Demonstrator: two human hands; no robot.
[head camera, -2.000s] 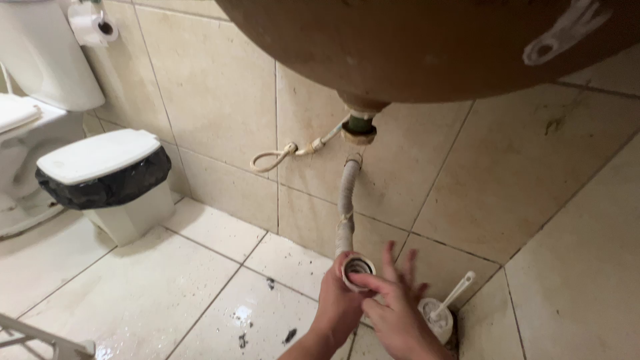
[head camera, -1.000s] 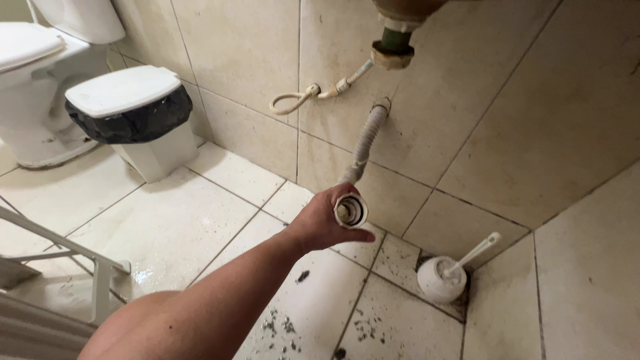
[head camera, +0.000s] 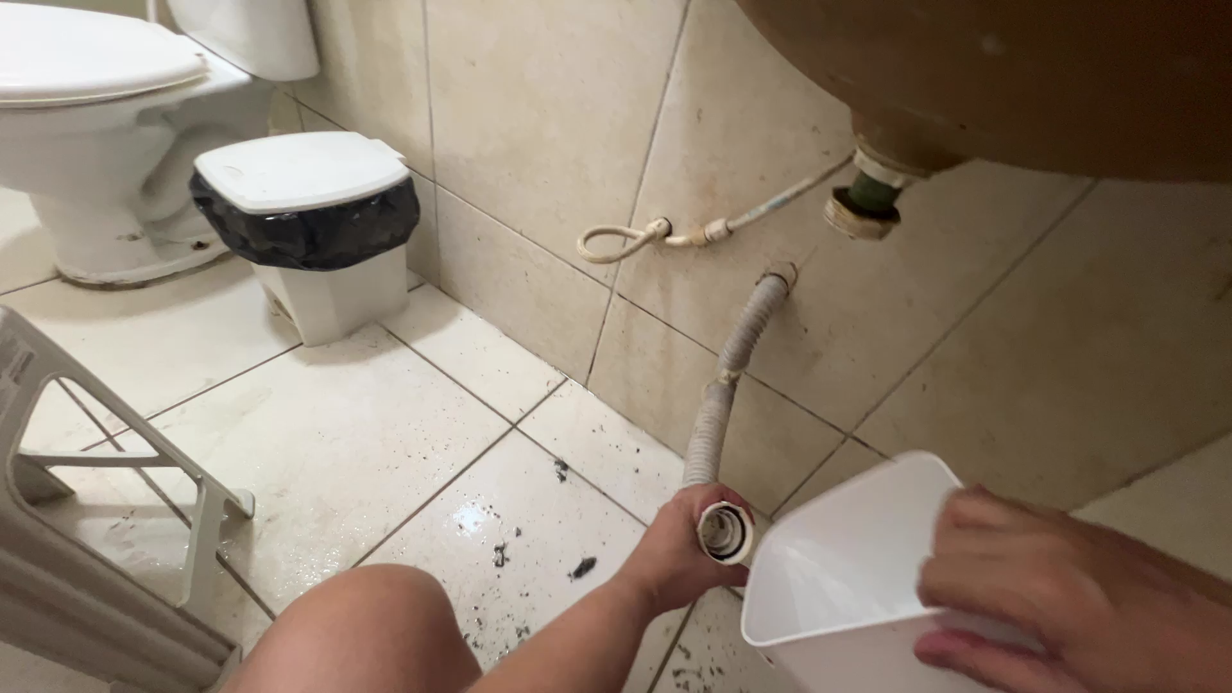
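My left hand is wrapped around the end of a grey corrugated drain hose, with the hose's round white collar facing up toward me. The hose's other end enters a hole in the tiled wall. At the lower right, my right hand grips the rim of a white plastic container, which is tilted beside the collar. Above hangs the brown basin, its drain outlet with a green section and a dirty nut not joined to the hose. The container's lower part is out of frame.
A cream looped supply hose hangs from the wall. Dark debris and wet patches lie on the floor tiles. At left stand a lidded bin with a black bag, a toilet and a plastic step stool. My knee is at the bottom.
My right hand, at the collar two seconds ago and out of view one second ago, is back with the white container. My left hand stays on the hose end. The toilet brush and holder no longer show.
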